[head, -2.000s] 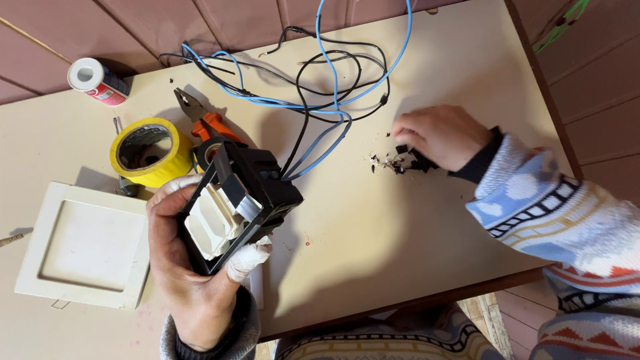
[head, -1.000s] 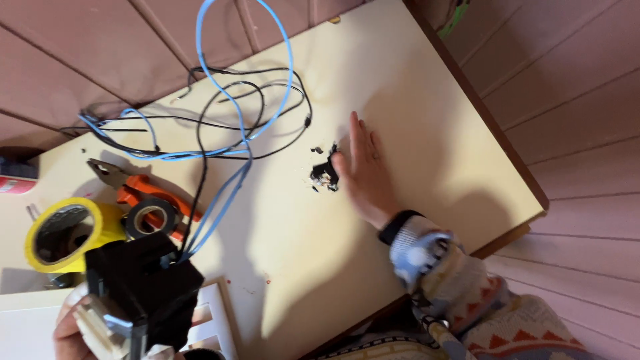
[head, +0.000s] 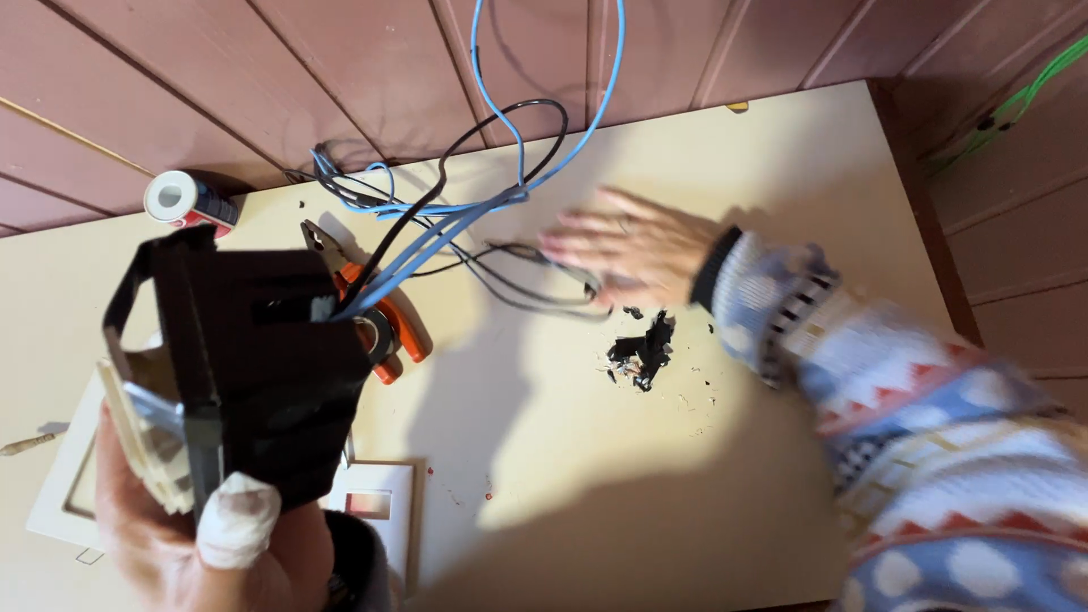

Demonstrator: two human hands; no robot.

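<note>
My left hand [head: 212, 544], its thumb wrapped in white, grips a black plastic electrical back box [head: 263, 365] with a cream switch or socket module [head: 149, 442] in its front. Blue and black wires [head: 433, 242] run out of the back of the box and loop over the table. With fingers spread and slightly blurred, my right hand [head: 633, 246] is palm down over or on the tabletop, its fingertips beside the wire loops. Just below it lies a small heap of black scraps and wire clippings [head: 642, 350]. Whether the right palm touches the wires is hidden.
Combination pliers with orange handles [head: 408, 327] and a roll of black tape [head: 376, 336] lie behind the box. A red and white canister [head: 189, 202] stands at back left. White frames [head: 399, 501] lie at lower left. Pink boards [head: 357, 68] border the cream table [head: 544, 476].
My right hand has moved from beside the scraps to the wires above them. My left hand still holds the box, now with its back and side toward the view. The view has shifted.
</note>
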